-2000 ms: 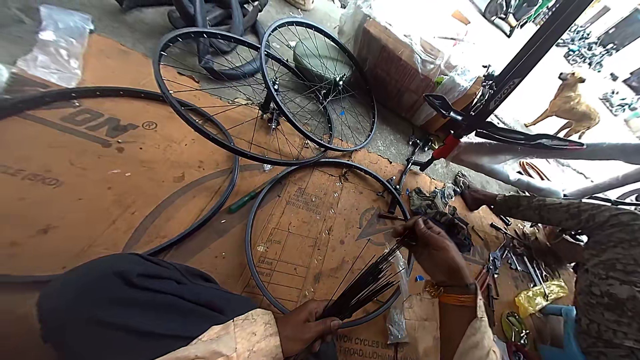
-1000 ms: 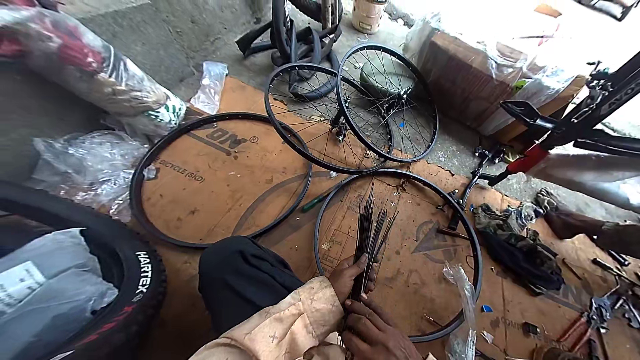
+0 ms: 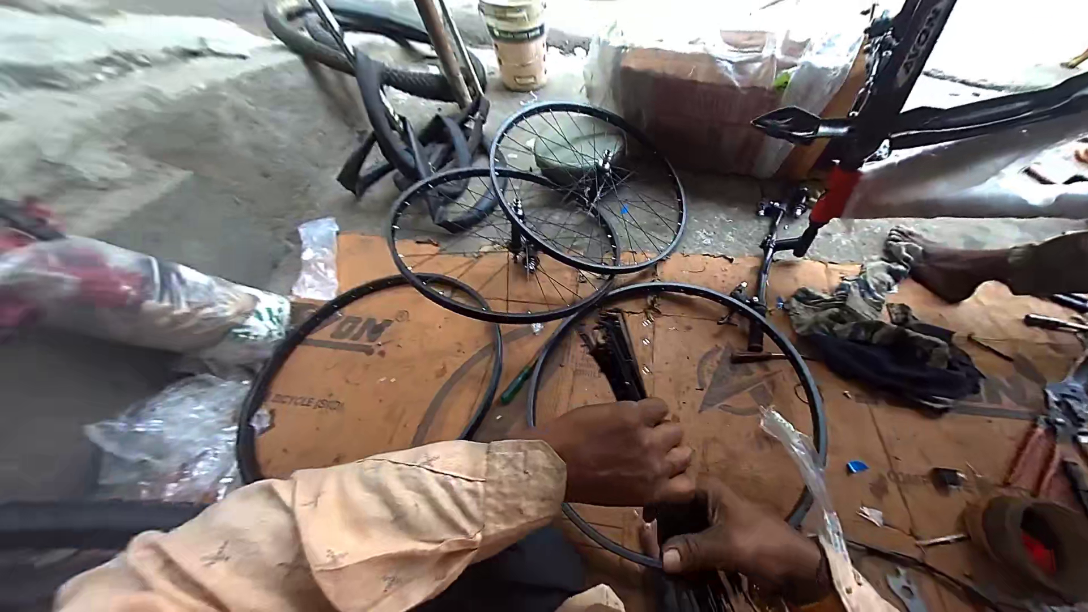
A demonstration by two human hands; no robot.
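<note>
My left hand (image 3: 620,450) is closed around a bundle of black bicycle spokes (image 3: 623,361), whose ends fan out beyond the fist. Just below and to its right, my right hand (image 3: 731,540) grips the lower part of the bundle, with more thin ends showing under its fingers. Both hands are over the near part of a bare black bicycle rim (image 3: 803,374) lying on flattened cardboard. A second bare rim (image 3: 255,387) lies to the left. Beyond them, two spoked wheels (image 3: 552,314) (image 3: 680,204) overlap.
A green-handled tool (image 3: 516,384) lies between the rims. Clear plastic wrap (image 3: 812,476) is beside my right hand. Cloths (image 3: 892,348), pliers (image 3: 1033,450) and a brown tape roll (image 3: 1028,544) lie right, near a person's foot (image 3: 943,263). Inner tubes (image 3: 382,127), a bucket (image 3: 516,42) and a bicycle frame (image 3: 892,93) stand behind.
The spoke bundle, upright and spread one second ago, now leans with its far ends closer together. My left hand has closed over it, and my right hand is at its lower end. The view has shifted.
</note>
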